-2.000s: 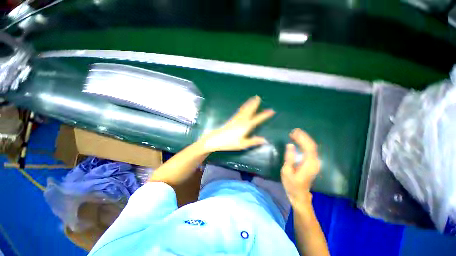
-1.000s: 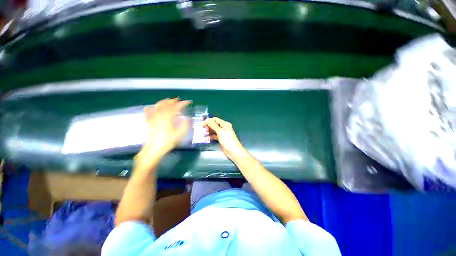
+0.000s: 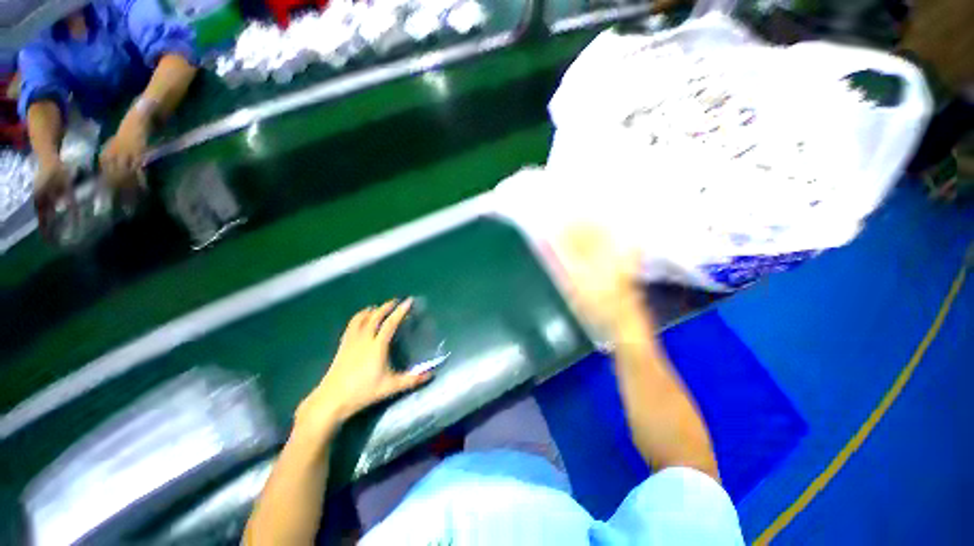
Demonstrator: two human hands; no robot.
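My left hand [image 3: 368, 363] is on the green work surface [image 3: 342, 288], fingers spread around a clear blister tray [image 3: 424, 339] that shows mainly by its shiny edges. The thumb and fingertips are at its edges. My right hand [image 3: 600, 272] is blurred at the near left side of a large white open bulk bag [image 3: 737, 139] heaped with white parts; whether it holds anything cannot be told. A stack of nested blister trays [image 3: 150, 448] lies at the left.
A pale rail [image 3: 320, 269] borders the green conveyor belt [image 3: 352, 192], which carries a clear pack [image 3: 205, 203]. Across it, a person in blue [image 3: 101, 64] handles clear packs; a pile of white parts [image 3: 342, 37] lies beyond. Blue floor with a yellow line at right.
The view has turned right. My left hand has left the stack and is now at a single tray. My right hand has moved from beside the stack to the bulk bag.
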